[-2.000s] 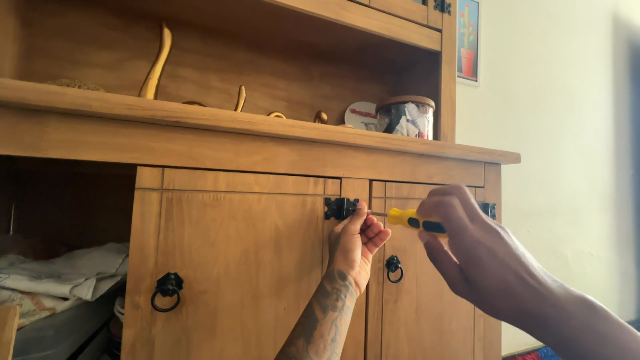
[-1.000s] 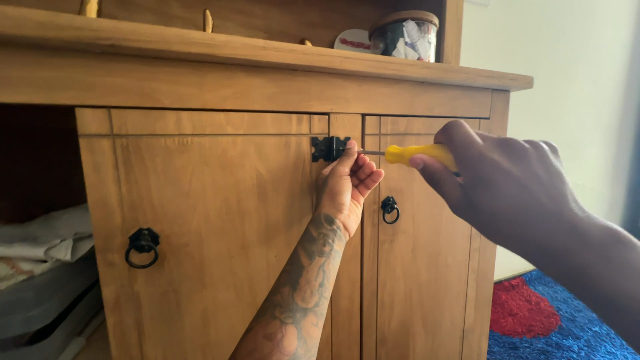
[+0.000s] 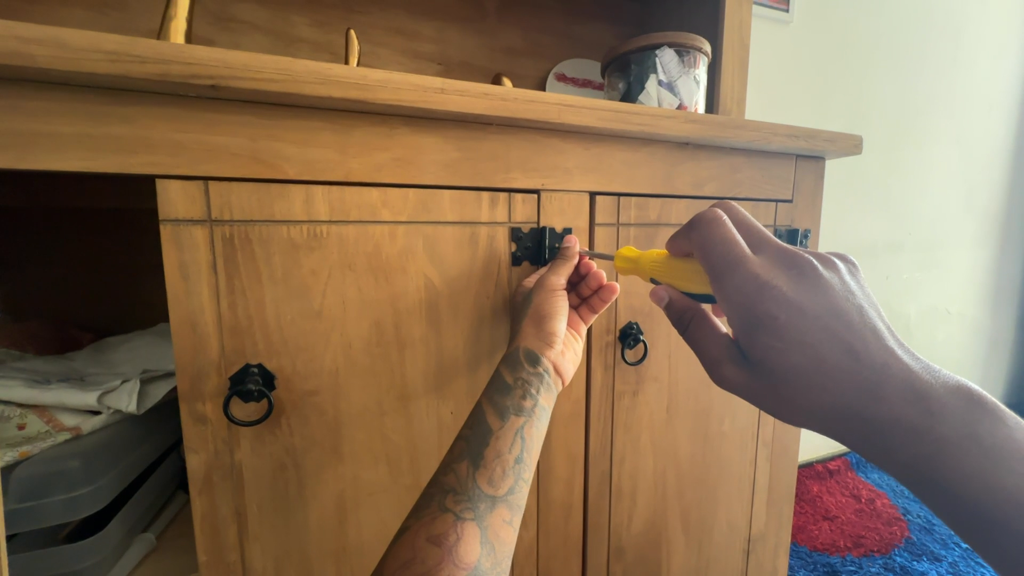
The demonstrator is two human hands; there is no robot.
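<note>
My left hand (image 3: 560, 308) is at the black metal hinge (image 3: 542, 246) between the wooden cabinet door (image 3: 368, 360) and the upright beside it. Its thumb and fingertips pinch near the hinge's right leaf, around the tip of a screwdriver; the tip itself and any screw are hidden. My right hand (image 3: 776, 320) grips the yellow and black handle of the screwdriver (image 3: 664, 268), whose shaft points left, roughly level, toward the hinge. A black ring pull (image 3: 250, 394) hangs on the door's left side, another ring pull (image 3: 633, 344) on the narrower right door (image 3: 688, 424).
Above the doors, a wooden ledge (image 3: 448, 92) carries a lidded glass jar (image 3: 658, 72) and gold-coloured ornaments (image 3: 352, 47). Folded cloths (image 3: 96, 372) and plastic containers (image 3: 88, 472) lie in the open compartment at left. Another black hinge (image 3: 794, 237) is partly behind my right hand. A red and blue rug (image 3: 848, 512) lies at lower right.
The view has shifted between frames. Both hands have stayed at the hinge with the screwdriver; my right hand's grip on the handle has turned.
</note>
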